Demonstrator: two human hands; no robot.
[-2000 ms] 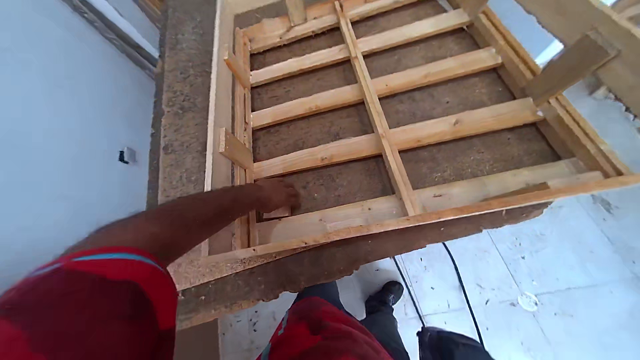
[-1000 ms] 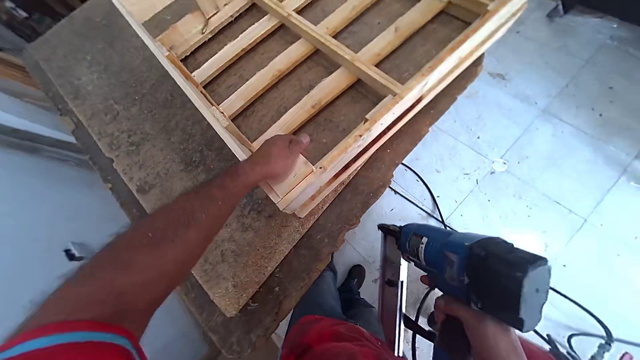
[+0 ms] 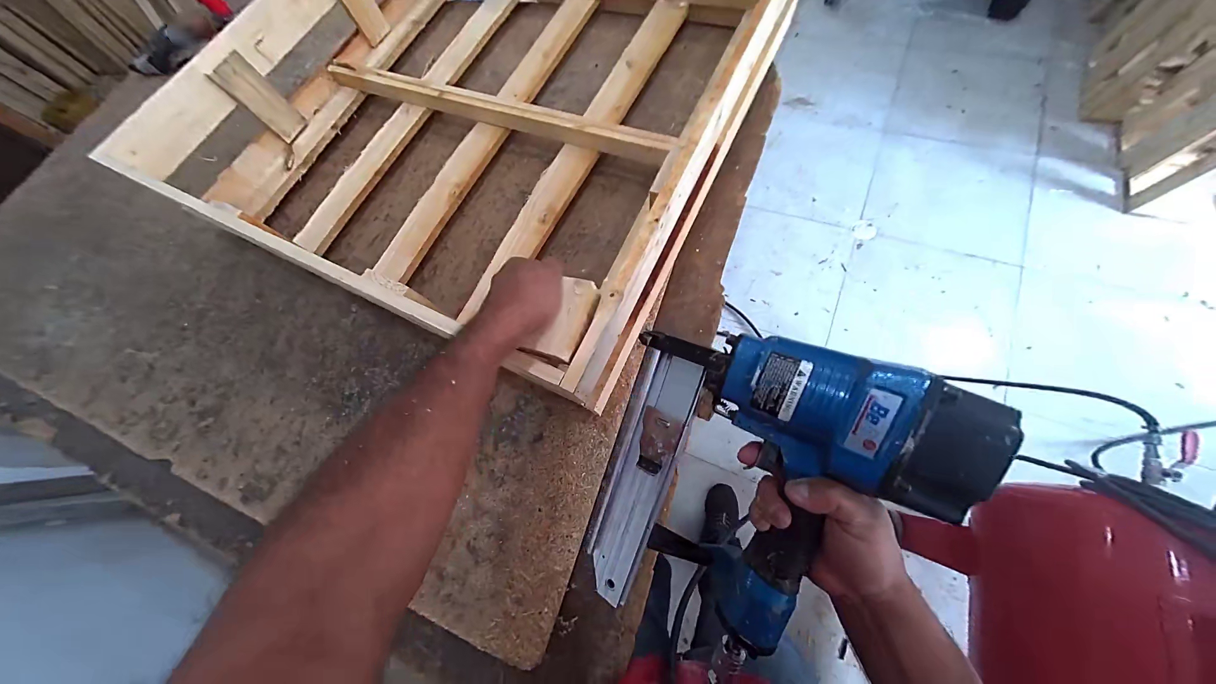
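Observation:
My left hand (image 3: 525,299) is closed on a short wood block (image 3: 573,321) at the near corner of a slatted wooden frame (image 3: 503,112). The frame lies on a worn particleboard sheet (image 3: 237,380). In my right hand (image 3: 831,527) is a blue pneumatic nailer (image 3: 831,399), gripped by its black handle. Its nose points left at the frame's outer side, close to the corner; whether it touches cannot be told. The nailer's metal magazine (image 3: 638,475) slants down beside the board's edge.
An air hose (image 3: 1054,388) runs right from behind the nailer to a valve by a red tank (image 3: 1092,579). Stacked wooden pieces (image 3: 1168,104) stand at the upper right on the tiled floor (image 3: 912,190). Another tool (image 3: 171,46) lies at the upper left.
The nailer, out of view two seconds ago and low beside the board one second ago, is now raised to the frame's corner. My left hand stays at that corner. The view has shifted.

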